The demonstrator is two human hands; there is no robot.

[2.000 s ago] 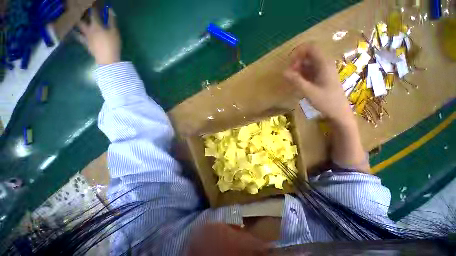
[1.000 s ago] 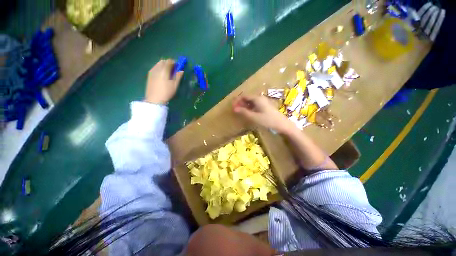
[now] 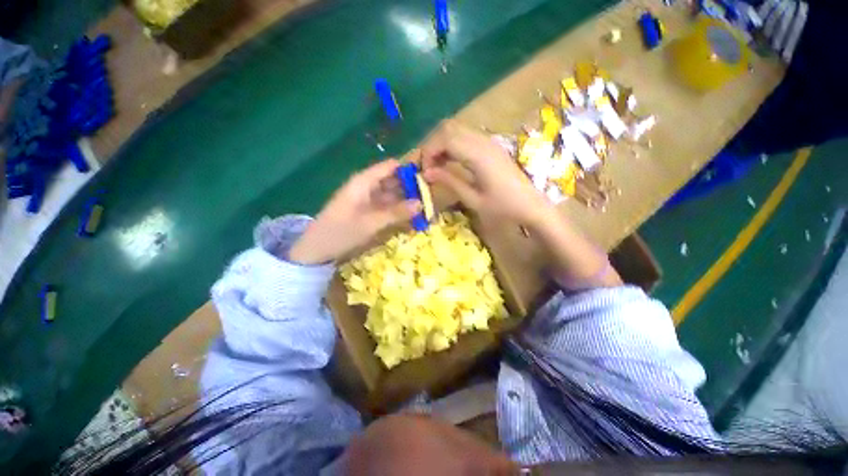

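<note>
My left hand [image 3: 358, 216] holds a glossy blue part [image 3: 408, 180] upright above the near box. A narrow pale-yellow piece [image 3: 426, 197] lies along its right side. My right hand [image 3: 479, 172] is close against the part, its fingertips pinched at the upper end of the yellow piece; the fingers partly hide the contact. Below, an open cardboard box [image 3: 370, 372] is full of pale-yellow liners [image 3: 423, 293]. White and amber wired pieces [image 3: 581, 139] lie piled on the cardboard ledge to the right of my right hand.
Single blue parts lie on the green belt [image 3: 270, 139], one [image 3: 388, 99] just beyond my hands. A blue heap [image 3: 70, 121] is at the far left. A yellow tape roll [image 3: 708, 56] and a blue part [image 3: 650, 31] stand at the ledge's far end, near a person's dark sleeve [image 3: 790, 102].
My left hand has brought a blue part from the belt back to above the near box. My right hand has moved slightly up to meet it. The hands are now together.
</note>
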